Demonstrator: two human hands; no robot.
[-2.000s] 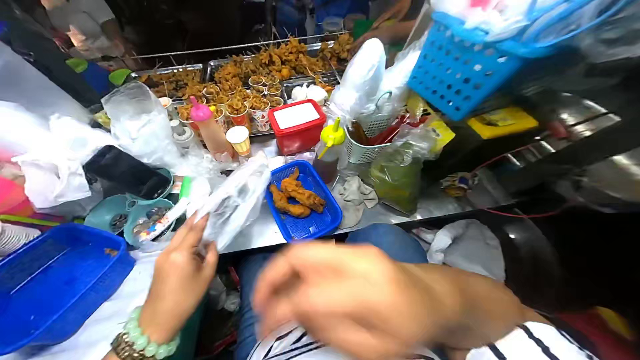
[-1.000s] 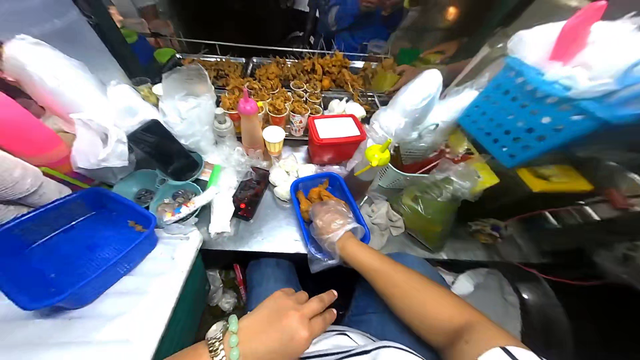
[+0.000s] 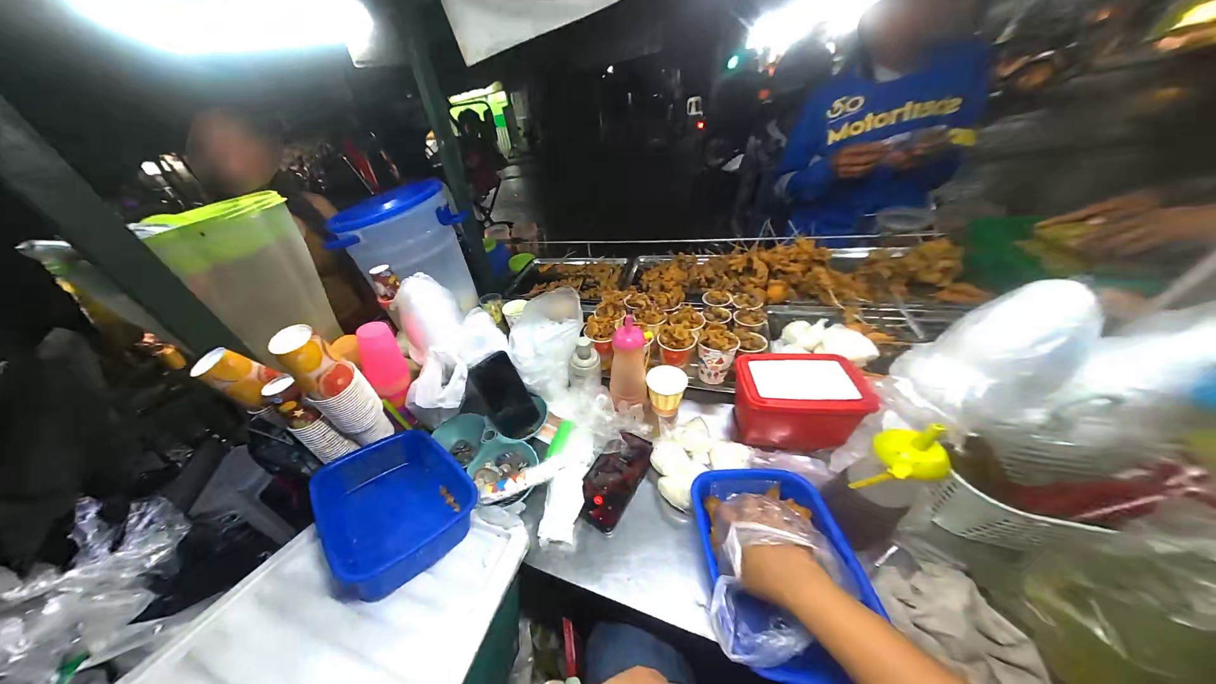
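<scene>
My right hand (image 3: 774, 546), in a clear plastic bag, reaches into a blue plastic basket (image 3: 860, 579) and lies over fried food (image 3: 793, 508); its fingers are mostly hidden. Only a sliver of my left hand (image 3: 636, 675) shows at the bottom edge, its fingers out of view. Left of the basket are white wrapped bundles (image 3: 692, 456) and a dark phone-like device (image 3: 616, 483) with a red light. A red lidded tub (image 3: 806, 404) stands behind the basket.
An empty blue tray (image 3: 389, 518) sits at left, near stacked paper cups (image 3: 347, 399) and teal coin bowls (image 3: 475, 446). Food-filled cups (image 3: 717, 351) and metal trays of fried food line the back. A yellow-topped bottle (image 3: 912, 454) is at right. A person in a blue shirt stands beyond.
Bare two seconds ago, my right hand is now bagged and in the blue basket. My left hand has dropped almost out of view. The view has swung up and left.
</scene>
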